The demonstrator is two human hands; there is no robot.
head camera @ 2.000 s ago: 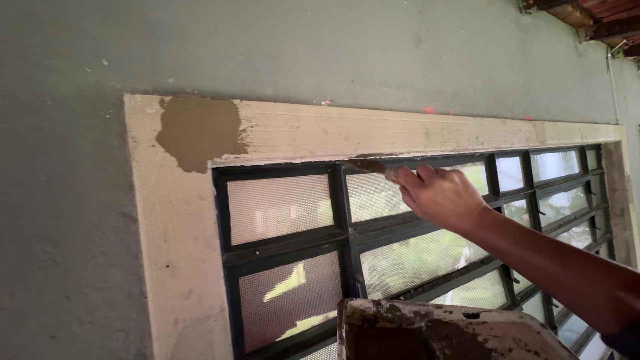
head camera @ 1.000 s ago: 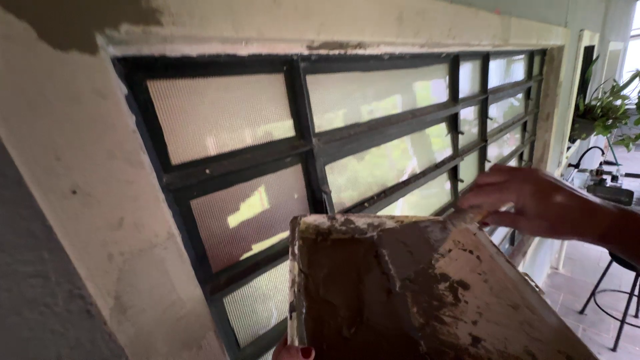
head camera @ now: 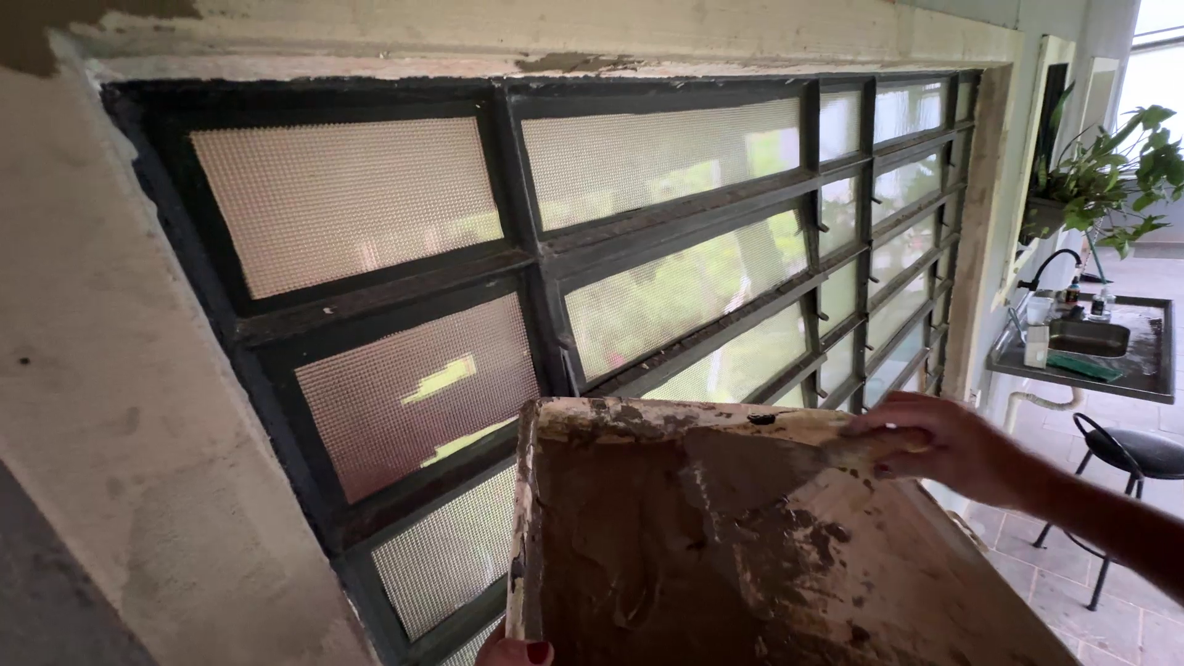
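A shallow tray (head camera: 925,555) with brown mortar-like paste (head camera: 629,546) in its left part fills the lower middle, its rim crusted with residue. My left hand (head camera: 514,651) grips the tray's lower left rim; only fingertips show at the bottom edge. Over the tray's far right side, my right hand (head camera: 934,439) is closed on the handle of a putty knife (head camera: 768,467), whose blade lies on the paste. Behind the tray stands a dark metal-framed window (head camera: 546,250) with textured panes. A brown smear of paste (head camera: 573,63) marks the surround (head camera: 370,32) above it.
Farther right are a metal sink counter (head camera: 1147,370) with bottles, a black stool (head camera: 1133,453) on the tiled floor, and a potted plant (head camera: 1045,217) on the wall. A larger brown patch (head camera: 28,37) covers the surround's upper left corner.
My right hand has come down from the window's top edge to the tray, bringing the knife onto the paste. The view has tilted down, showing more of the tray.
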